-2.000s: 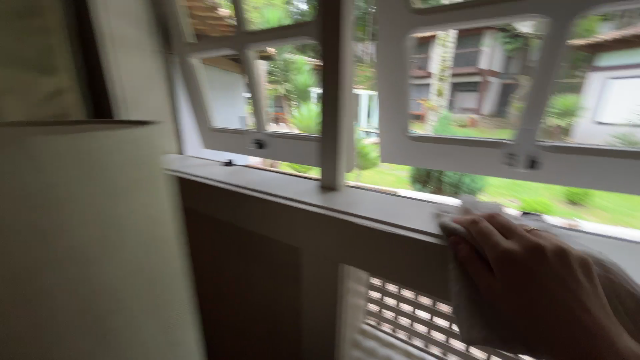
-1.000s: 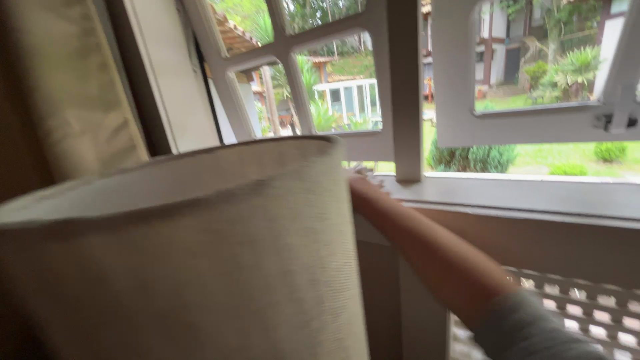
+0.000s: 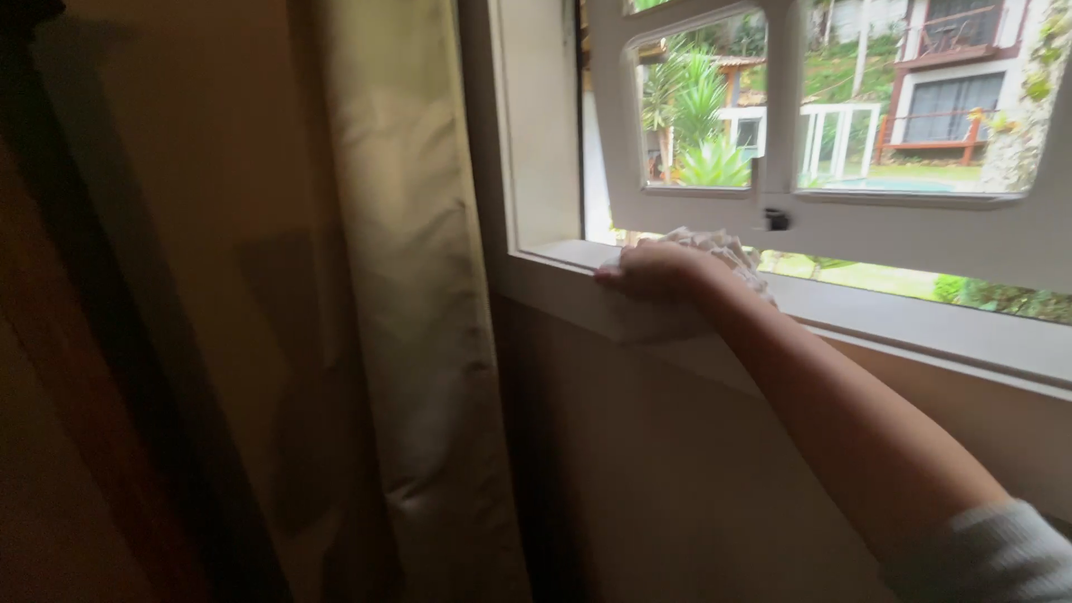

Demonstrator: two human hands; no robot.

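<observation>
My right hand (image 3: 657, 270) reaches in from the lower right, the arm bare below a grey sleeve. It grips a crumpled whitish cloth (image 3: 722, 248), which bulges out beyond the knuckles. Hand and cloth rest on the white window sill (image 3: 921, 322), close to its left corner. Just above them hangs the white-framed window sash (image 3: 888, 230), tilted outward, with a small dark latch (image 3: 777, 219) on its bottom rail. My left hand is out of view.
A long beige curtain (image 3: 410, 276) hangs left of the window frame (image 3: 544, 126). Below the sill is a brownish wall (image 3: 670, 469). Through the panes show plants, grass and a building with balconies.
My right hand has moved left along the sill with the cloth, to near the corner. The view has swung left; the large fabric lampshade of one second ago is out of frame.
</observation>
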